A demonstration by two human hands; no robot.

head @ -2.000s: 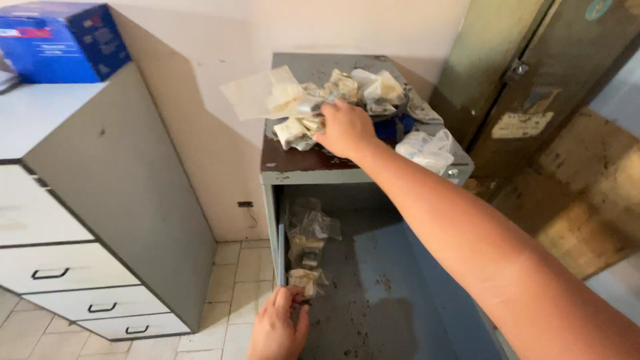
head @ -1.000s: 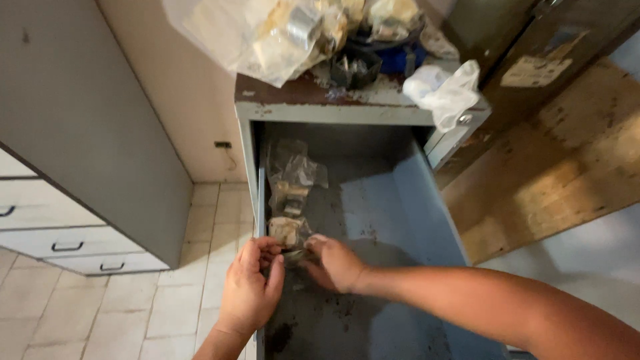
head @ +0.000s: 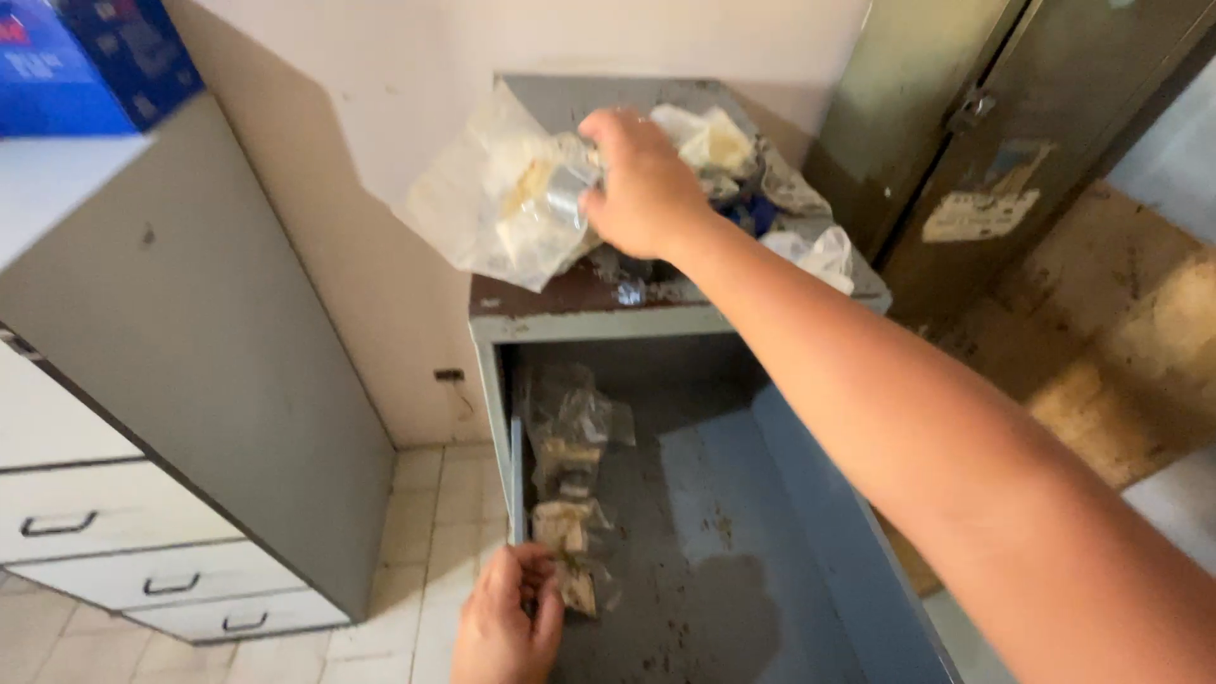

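Note:
My right hand [head: 646,190] reaches over the top of a grey metal cabinet [head: 598,323], its fingers on a pile of clear plastic bags [head: 532,199] with pale and metallic contents. Whether it grips a bag is unclear. The cabinet's drawer [head: 703,513] is pulled out. Small plastic bags of parts [head: 570,465] lie in a row along its left side. My left hand [head: 513,608] is curled at the drawer's left edge, beside the nearest small bag [head: 577,584]; its fingertips are partly hidden.
A white plastic bag [head: 822,256] and a dark blue item [head: 755,215] lie on the cabinet top. To the left stands a grey and white drawer cabinet [head: 237,380] bearing a blue box [head: 85,66]. A metal locker [head: 959,142] and a stained wooden board [head: 1092,332] are at right.
My right hand has moved from inside the drawer up to the pile on the cabinet top. Another small bag now lies at the near end of the row, compared with two seconds ago.

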